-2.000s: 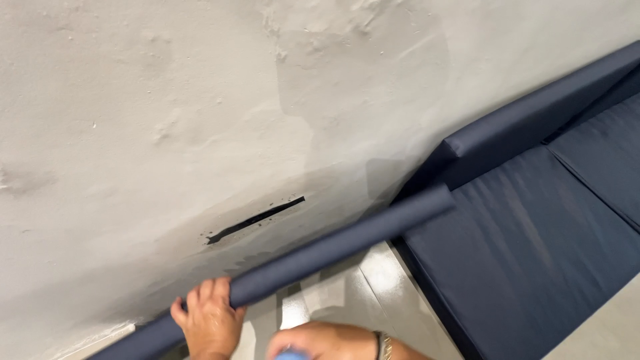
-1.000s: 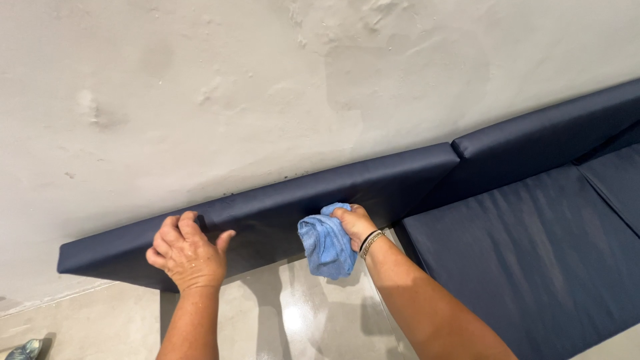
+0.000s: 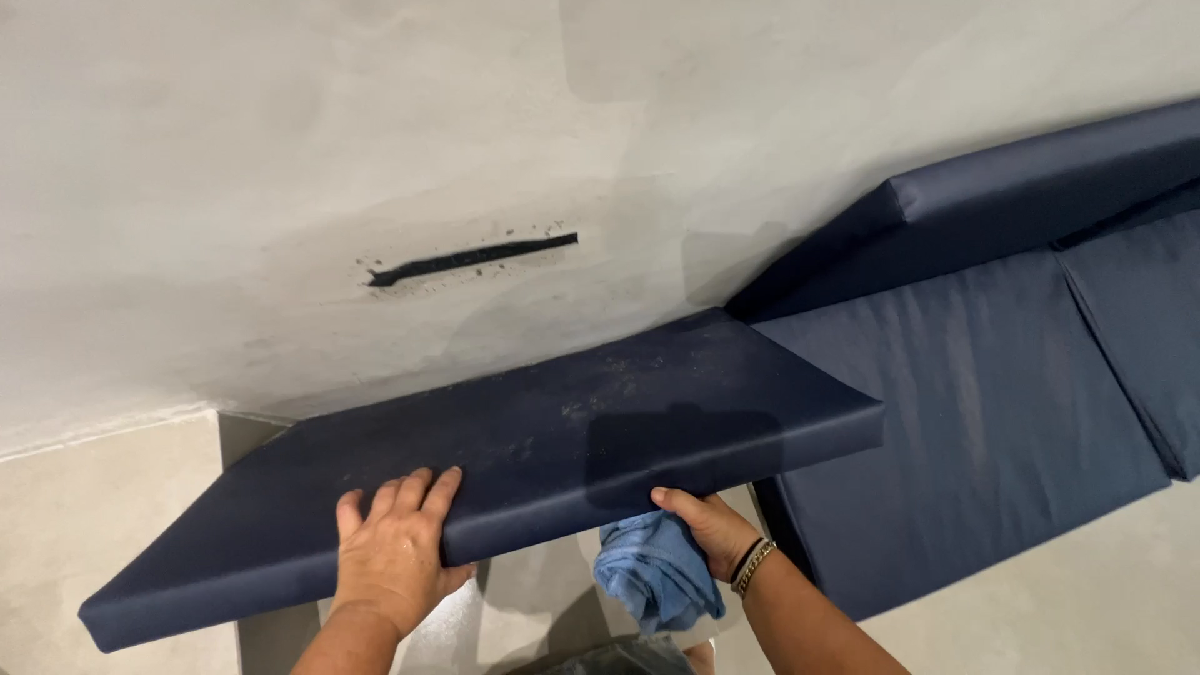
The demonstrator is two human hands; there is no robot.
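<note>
A long navy padded cushion [image 3: 562, 412] leans away from the wall, its broad face turned up and marked with pale dusty specks. My left hand [image 3: 398, 548] grips its near edge left of the middle, fingers on top. Farther right, my right hand [image 3: 708, 530] has its thumb on the same edge and holds a crumpled blue cloth [image 3: 656, 572] that hangs below it. The fingers of my right hand are partly hidden by the cloth and cushion.
The grey wall [image 3: 422, 122] has a black strip-like mark [image 3: 473, 260] with dark specks around it. At right stand a navy seat cushion [image 3: 966, 412] and a backrest cushion [image 3: 1050, 178] against the wall. Pale floor [image 3: 112, 525] shows at left.
The cushion, upright against the wall one second ago, now tilts with its broad face upward, and the black mark shows again. My right hand has moved onto its near edge, still holding the cloth.
</note>
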